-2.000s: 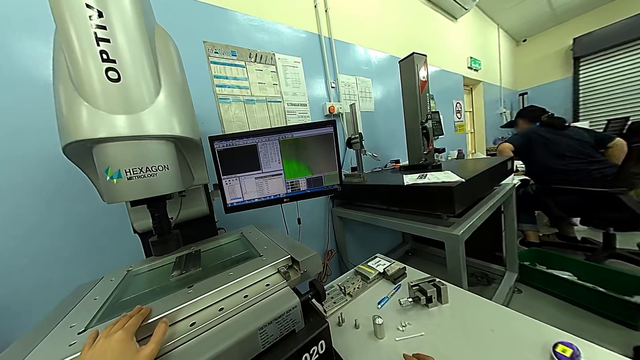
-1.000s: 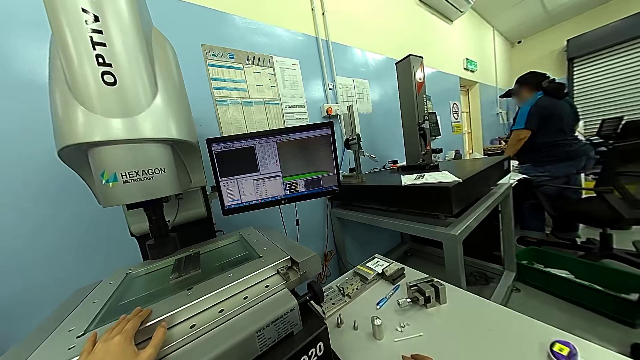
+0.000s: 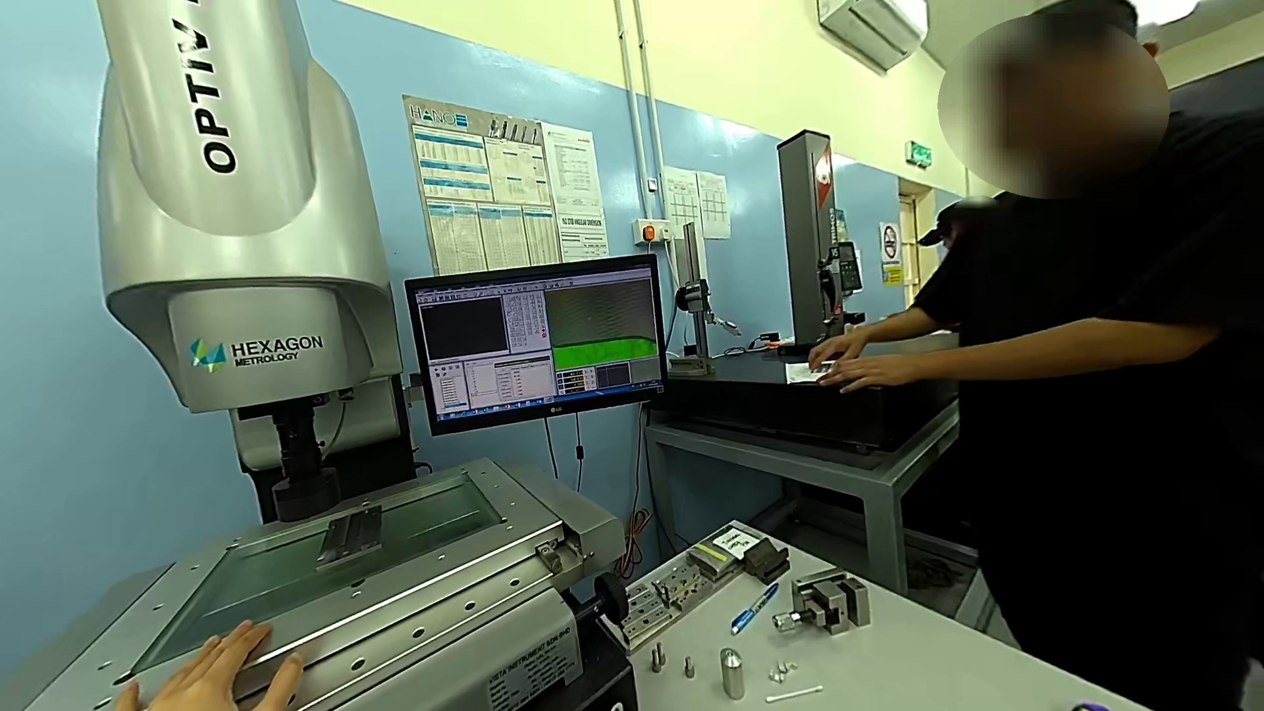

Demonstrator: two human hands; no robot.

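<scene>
My left hand rests with fingers spread on the front left edge of the metal stage of a Hexagon Optiv measuring machine. A dark metal part lies on the stage's glass plate, to the right of and below the machine's lens. Behind the stage, a monitor displays software windows, one with a green area. My right hand is out of the frame.
A white table holds a small steel vise, a blue pen, a metal cylinder, small pins and a drilled fixture plate. At right, a person stands with hands on a black surface plate.
A person now stands close at the right, hands on the paper on the surface plate. The green area on the monitor has changed shape. My left hand stays on the stage.
</scene>
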